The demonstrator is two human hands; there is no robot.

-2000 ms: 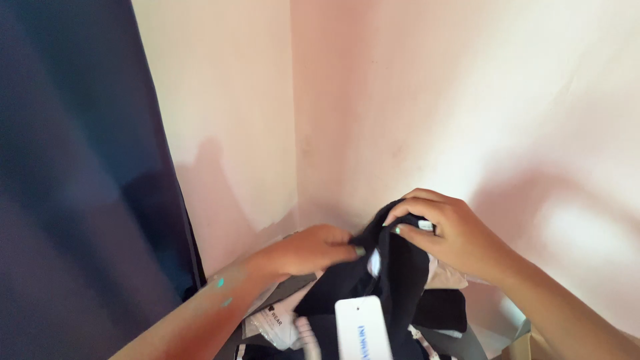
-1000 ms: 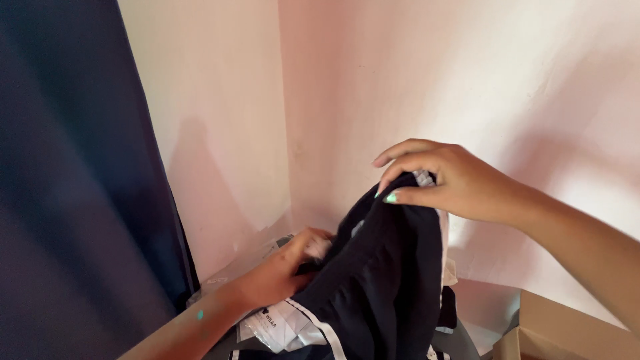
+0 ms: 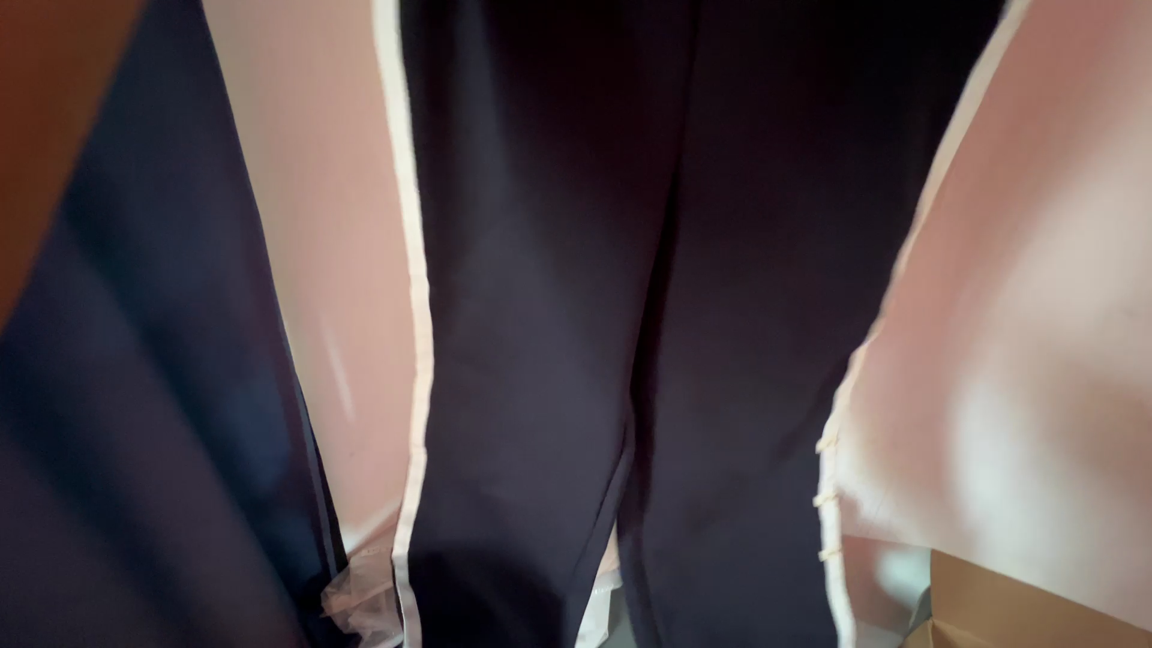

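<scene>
A pair of dark trousers with white piping down both outer sides hangs close before me and fills the middle of the head view. Its two legs part near the bottom, and its waist lies beyond the top edge. Part of my left arm shows as a blurred strip in the upper left corner, while the left hand itself is out of view. Nothing of my right hand or arm is visible. Small light loops or stitches sit along the lower right piping.
A dark blue curtain hangs at the left. Pinkish walls stand behind the trousers. Crumpled clear plastic lies at the lower left, and an open cardboard box is at the lower right. Something white shows between the trouser legs.
The dark garment, bunched up low between both hands before, now hangs at full length and close to the view. Both hands have left the picture.
</scene>
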